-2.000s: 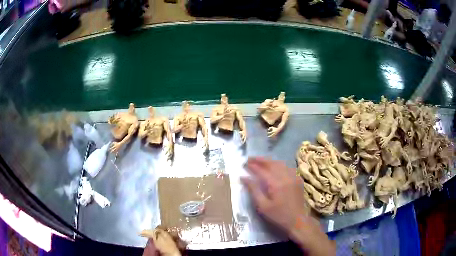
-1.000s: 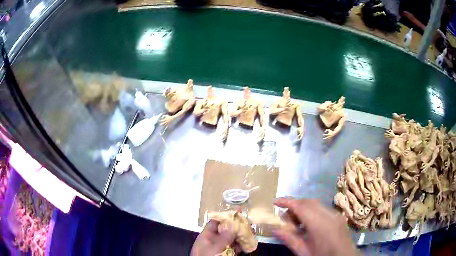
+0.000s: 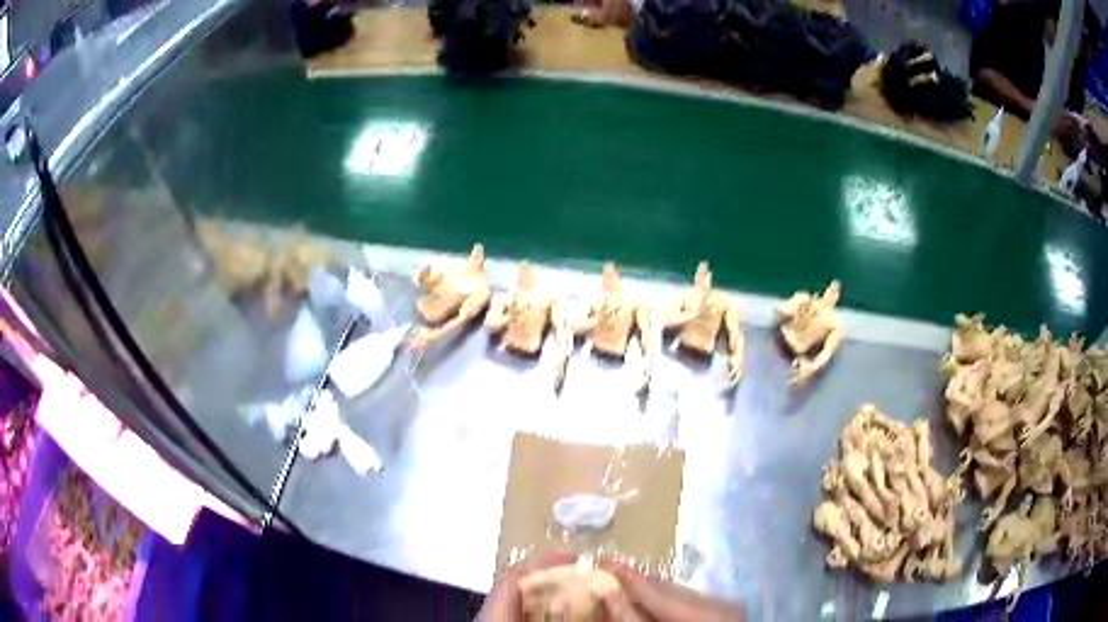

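Note:
A tan figure torso is at the bottom edge of the view, partly cut off. My left hand and my right hand hold it from both sides; both hands are blurred and cut off. Whether an arm piece is between them cannot be told. Just beyond them lies a brown cardboard pad with wet smears. A small clear dish sits on it, with a thin pale stick at its right rim. Several torsos stand in a row along the table's far edge.
A loose arm pile and a larger torso pile are at right. A white squeeze bottle and crumpled wipe lie at left by a clear panel. A green conveyor runs beyond; a person is at upper right.
My right hand has come in from the right, first to an arm piece beside the torso, and now meets my left hand at the torso. The camera view has shifted.

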